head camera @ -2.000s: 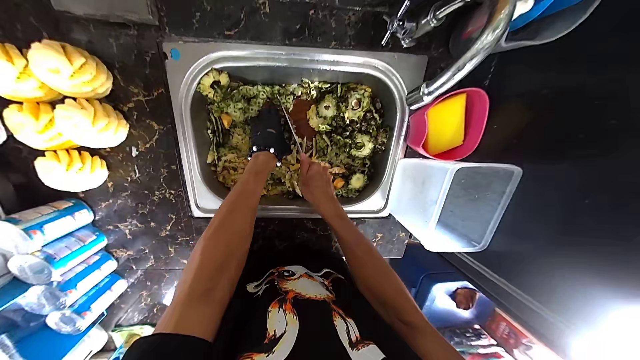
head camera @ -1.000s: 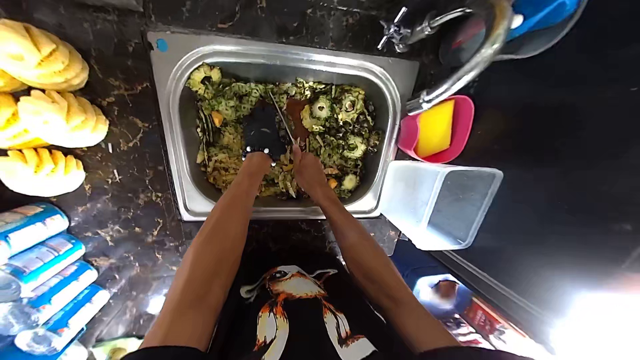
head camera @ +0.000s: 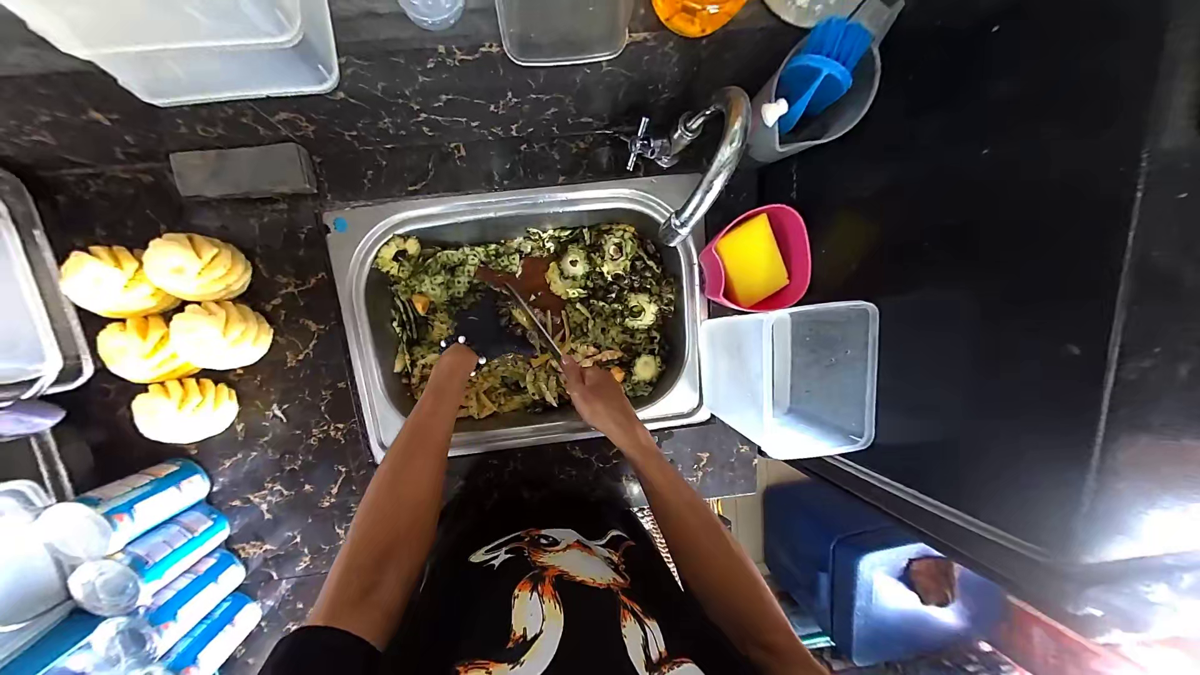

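Note:
My right hand (head camera: 592, 386) grips a knife (head camera: 536, 323) by its handle, low over the sink, its narrow blade slanting up and left. My left hand (head camera: 486, 323) wears a black glove and is down in the sink, left of the blade; its fingers blend into the dark area, so its hold is unclear. A reddish-brown object (head camera: 539, 279) lies just beyond the blade tip, its kind unclear. Pineapple peels and crowned end pieces (head camera: 574, 262) fill the steel sink (head camera: 361, 328). Peeled pineapples (head camera: 186, 410) with spiral grooves lie on the counter at the left.
A curved faucet (head camera: 727, 169) overhangs the sink's far right corner. Right of the sink are a pink holder (head camera: 797, 239) with a yellow sponge (head camera: 753, 261) and a clear plastic container (head camera: 825, 380). Blue-labelled packages (head camera: 192, 586) stand lower left. A grey block (head camera: 242, 171) lies beyond the sink.
The view has shifted, showing more of the far counter. My right hand still grips the knife and my gloved left hand is still in the sink.

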